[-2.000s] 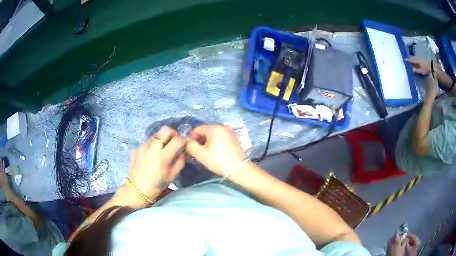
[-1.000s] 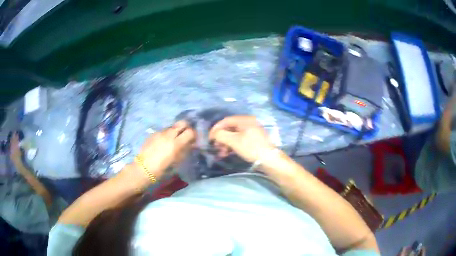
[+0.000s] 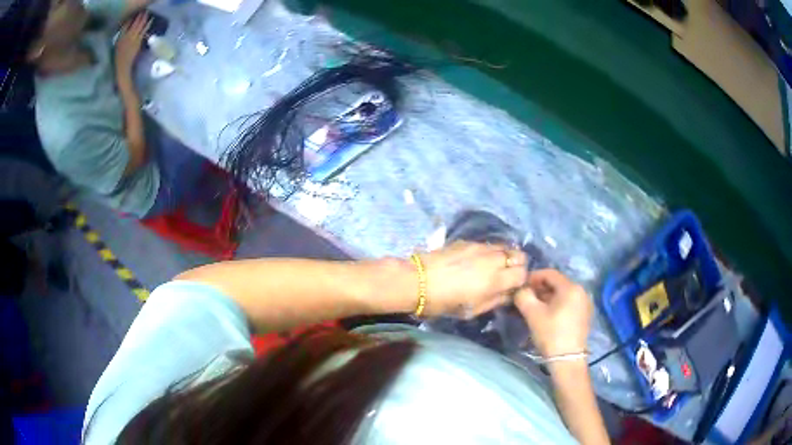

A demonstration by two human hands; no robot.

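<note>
My left hand [image 3: 473,276], with a gold bracelet and ring, is over a dark, shiny heap [image 3: 479,226] on the bench, possibly a clear bag with black parts. My right hand [image 3: 556,308] is close beside it, thumb and fingers pinched together. The fingertips of both hands nearly meet. Anything between them is too small and blurred to tell. The hands hide part of the heap.
A wire bundle [image 3: 287,113] lies around a phone-like object [image 3: 352,135] on the bench. A blue tray [image 3: 621,304] holds a yellow piece [image 3: 651,302] and a grey box [image 3: 708,339]. A person [image 3: 95,113] sits at upper left. A green strip [image 3: 556,104] runs behind.
The view has swung left and tilted, so the tray now shows at lower right and the wires at upper centre. My hands have come closer together than a second ago.
</note>
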